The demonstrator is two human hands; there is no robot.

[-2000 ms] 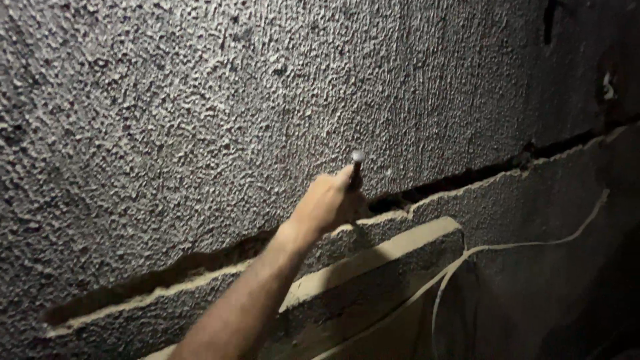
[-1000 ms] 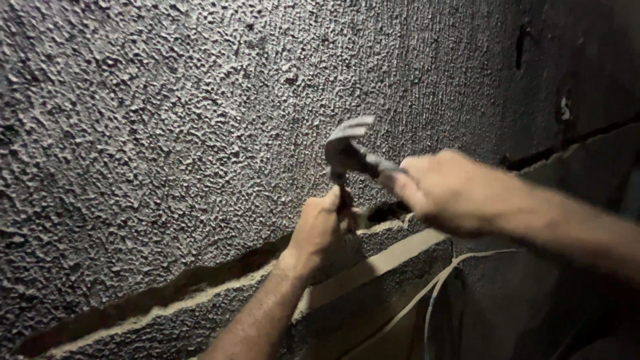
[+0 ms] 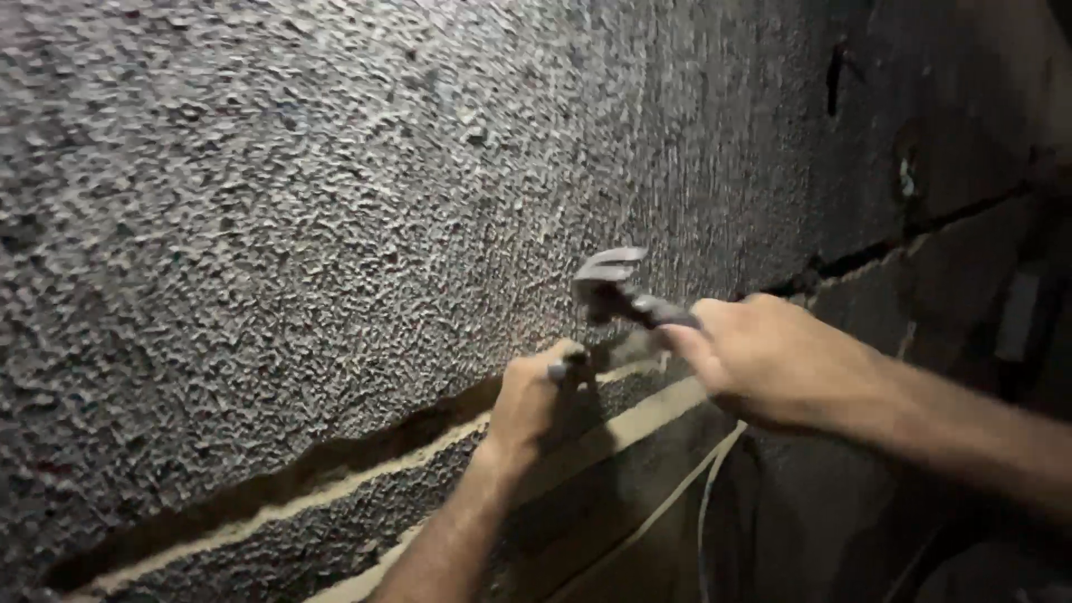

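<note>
My right hand (image 3: 754, 360) grips a claw hammer (image 3: 615, 289) by its dark handle near the head, with the claws turned up and away from the wall groove. Below and left of the hammer head, my left hand (image 3: 536, 394) is closed around a short metal tool, likely a chisel, whose round struck end (image 3: 559, 369) shows above the fingers. The fist lies at the groove (image 3: 352, 456) cut in the rough-textured wall (image 3: 377, 209); the tool's tip is hidden. Hammer and struck end are apart.
A pale flat ledge or strip (image 3: 645, 423) runs slantwise under the groove. Pale cables (image 3: 670, 511) hang below it at the lower middle. The groove continues to the right as a dark gap (image 3: 863, 260). A dark slot (image 3: 834, 79) marks the wall at upper right.
Two seconds ago only my left hand showed. My right hand has since come in from the right with the hammer. The struck end, upright earlier, now points more toward the camera.
</note>
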